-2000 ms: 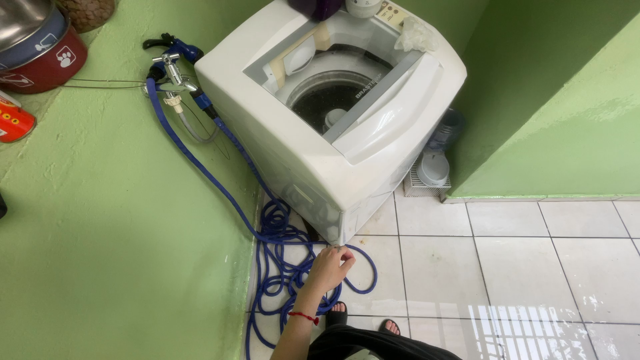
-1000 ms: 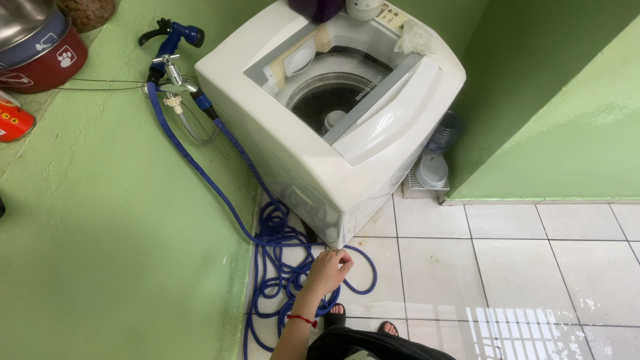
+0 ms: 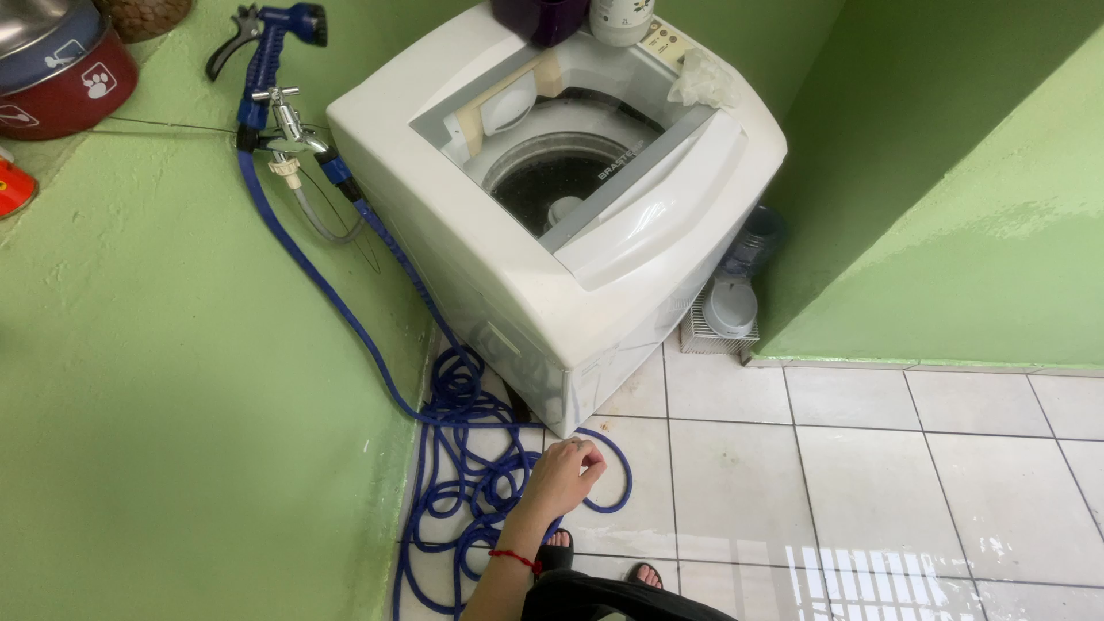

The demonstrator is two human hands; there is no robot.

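My left hand (image 3: pixel 567 474), with a red cord bracelet at its wrist, hangs near the washing machine's bottom front corner. Its fingers are loosely curled, with nothing visible in them. Beneath it a blue hose (image 3: pixel 496 483) lies in tangled loops on the floor. The hose runs up to a metal tap (image 3: pixel 289 121) on the green wall. A blue spray nozzle (image 3: pixel 269 65) with a dark trigger stands upright beside that tap, on the hose's end. The white top-loading washing machine (image 3: pixel 483 233) has its lid folded open, showing the drum (image 3: pixel 561 168). My right hand is out of view.
Dark sandals are on my feet (image 3: pixel 558 552) at the bottom. A purple container (image 3: pixel 543 17), a bottle (image 3: pixel 619 21) and a crumpled translucent item (image 3: pixel 705 79) sit on the machine. Right of it, a white bowl (image 3: pixel 731 308) rests on a rack. Red and blue bowls (image 3: pixel 78 78) occupy the upper left.
The spray nozzle has risen, from low by the tap two seconds ago to upright above it. My left hand has stayed in nearly the same place.
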